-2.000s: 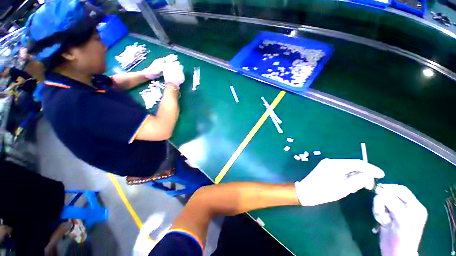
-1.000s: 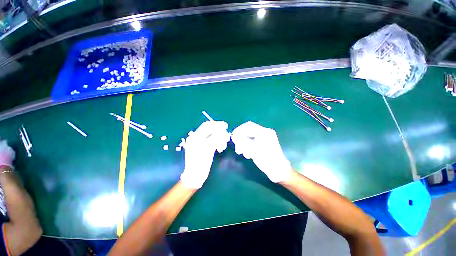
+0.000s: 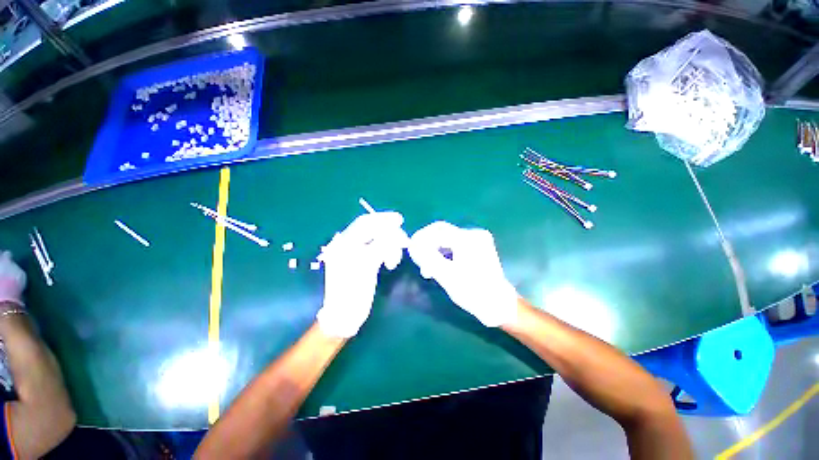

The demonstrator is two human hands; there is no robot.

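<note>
My left hand (image 3: 359,269), in a white glove, is closed on a slim white sleeve (image 3: 366,206) whose end sticks out above the fingers. My right hand (image 3: 462,269), also gloved, has its fingers pinched together; its fingertips meet those of my left hand. Whatever lies between the fingertips is too small and hidden to tell. Tiny white connector housings (image 3: 293,263) lie just left of my left hand. Wire harnesses (image 3: 559,193) with thin coloured wires and white ends lie in a loose fan to the right of my hands.
A blue parts tray (image 3: 108,148) with white blocks stands at the back left. Sleeved harnesses (image 3: 242,230) cross the yellow line tape (image 3: 216,296). A clear plastic bag (image 3: 696,103) is at the back right, a blue stool (image 3: 736,364) below the bench. Another person's arm (image 3: 36,359) is at far left.
Two seconds ago the view faced left, with my hands at lower right; now it faces the bench straight on. Since one second ago my hands have stayed together with almost no movement.
</note>
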